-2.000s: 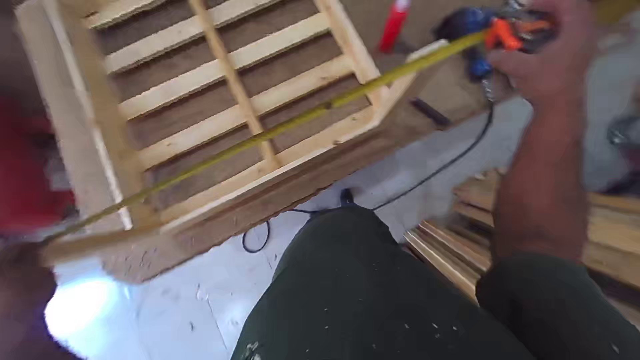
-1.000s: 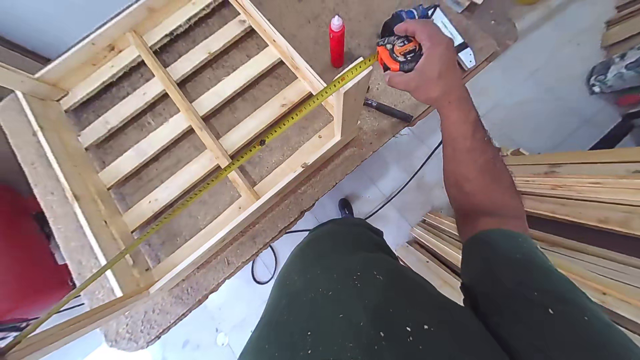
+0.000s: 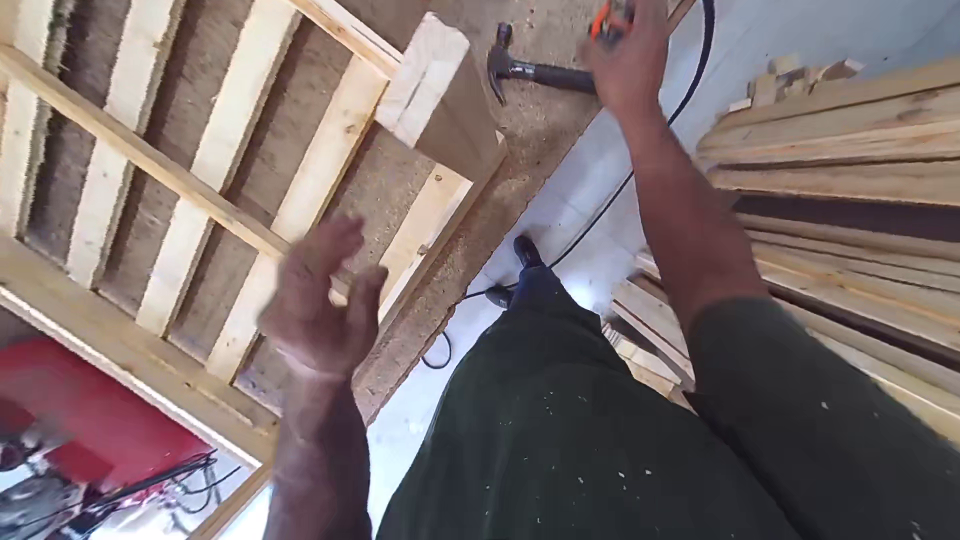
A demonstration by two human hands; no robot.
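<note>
My right hand [image 3: 630,67] is closed around an orange and black tape measure [image 3: 611,24] at the top of the view, just above the handle of a claw hammer [image 3: 536,73] lying on the board. No blade shows out of the tape. My left hand [image 3: 322,300], blurred, is held with fingers apart and empty over the slatted wooden frame [image 3: 187,191]. A long thin batten [image 3: 142,154] crosses the slats, its lower end partly hidden by my left hand. Beside the hammer, a wooden block or board end [image 3: 439,82] stands up at the frame's corner.
The frame lies on a rough particle board [image 3: 480,240] with a worn edge. Stacked planks [image 3: 847,157] fill the right side, with small offcuts [image 3: 780,82] behind. A black cable [image 3: 600,214] runs along the floor. A red machine or container [image 3: 97,405] is at the lower left.
The yellow tape blade stretched over the frame no longer shows. My left hand has come into view above the slats. The hammer has come into view, and the view has shifted considerably.
</note>
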